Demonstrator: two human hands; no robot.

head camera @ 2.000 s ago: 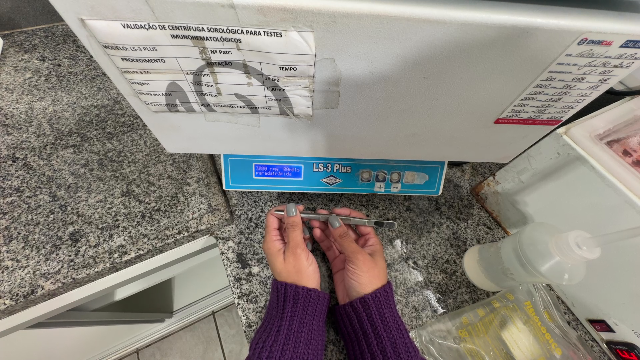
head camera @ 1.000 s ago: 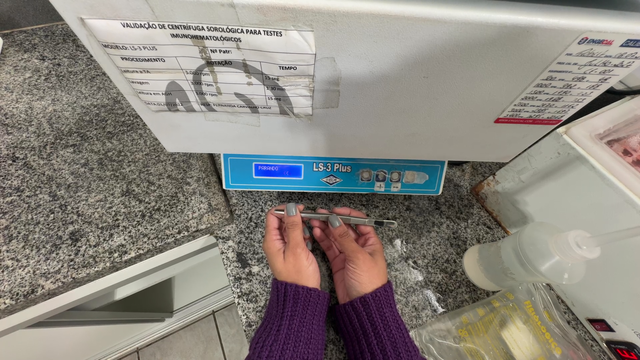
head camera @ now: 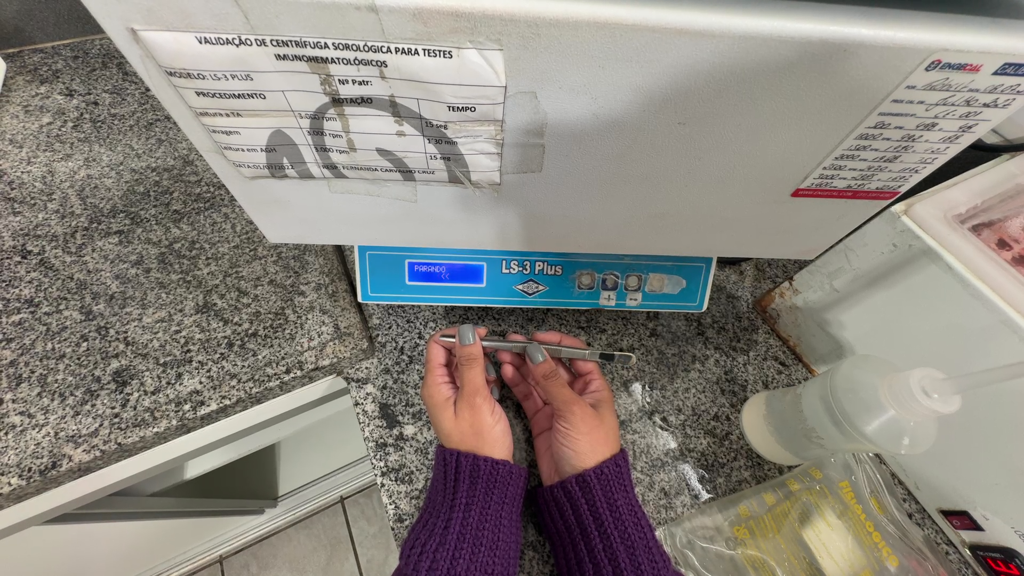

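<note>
Both my hands hold a pair of metal tweezers level above the speckled granite counter. My left hand pinches the tip end between thumb and fingers. Farther along the shaft, my right hand has its thumb on top and its fingers beneath; the blunt end sticks out to the right. Just beyond the fingertips is the blue control panel of a white serological centrifuge, with a lit display and a row of buttons. Taped paper labels bearing writing are on the white housing.
A translucent plastic wash bottle stands at the right, beside a white device with a red-lit display. A clear plastic saline bag with yellow print lies at the lower right. At the left is a raised granite slab over a white cabinet.
The text on the centrifuge's display has changed from two full lines to a shorter message. Both hands and the tweezers have stayed in place.
</note>
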